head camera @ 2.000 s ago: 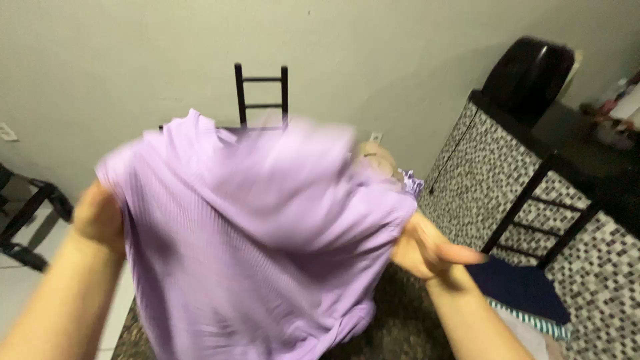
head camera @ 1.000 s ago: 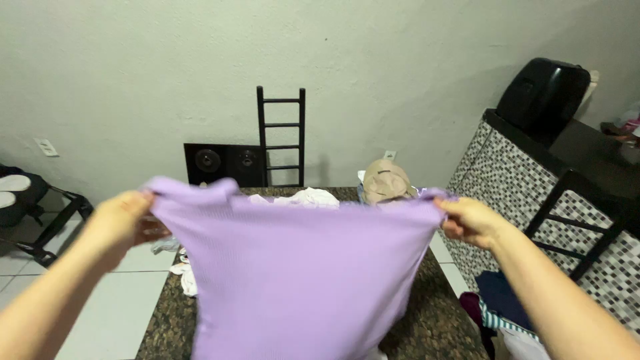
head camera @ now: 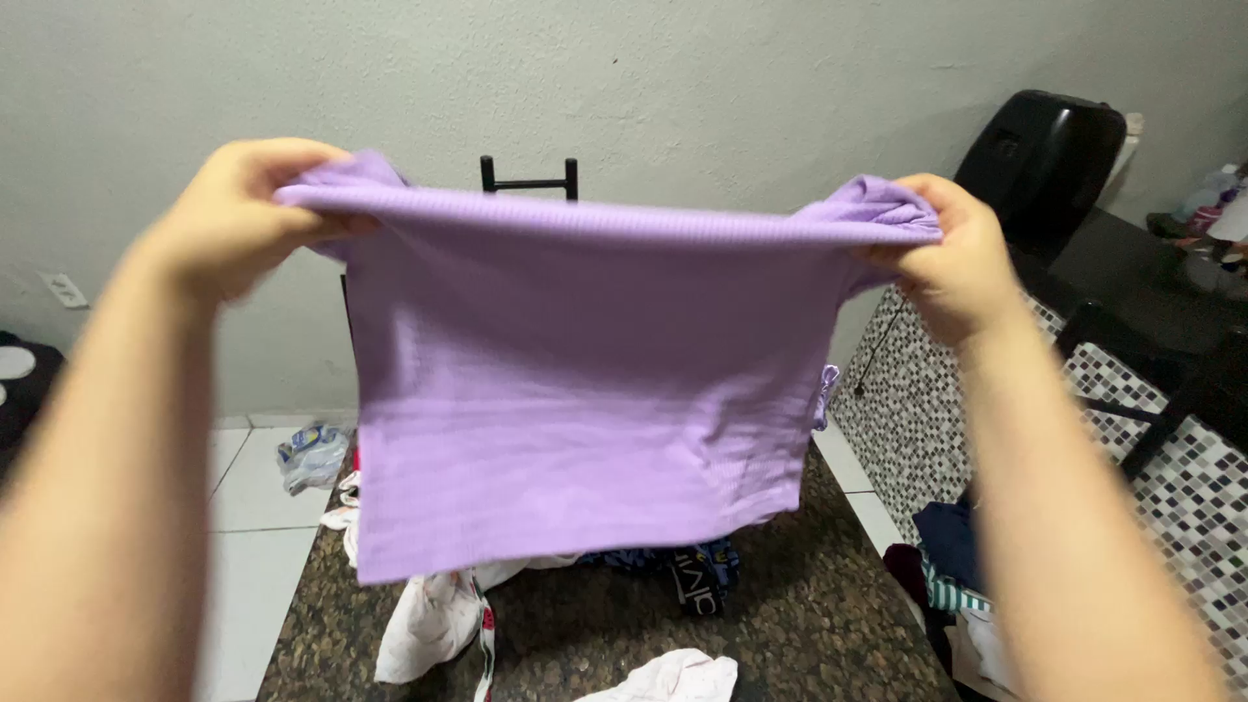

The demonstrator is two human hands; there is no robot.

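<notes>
A light purple ribbed garment (head camera: 585, 390) is stretched between my two hands above a dark granite table (head camera: 829, 595), its lower edge hanging free. My left hand (head camera: 263, 210) grips its upper left corner, and my right hand (head camera: 941, 253) grips the bunched upper right corner. Beneath it on the table lie a white printed cloth (head camera: 429, 629), a dark blue patterned garment (head camera: 717, 575) bearing writing, and another white cloth (head camera: 678, 678) at the near edge. The garment hides much of the table's far part.
A black chair back (head camera: 529, 183) rises behind the garment. To the right are a mosaic-tiled counter (head camera: 902, 390) with a black appliance (head camera: 1038, 166) on it, and a pile of folded clothes (head camera: 951, 546). A plastic bag (head camera: 312, 456) lies on the white floor at left.
The purple garment, loosely bunched two seconds ago, is now pulled taut along its top edge. Both hands are higher in view than one second ago, and more cloths on the table show below it.
</notes>
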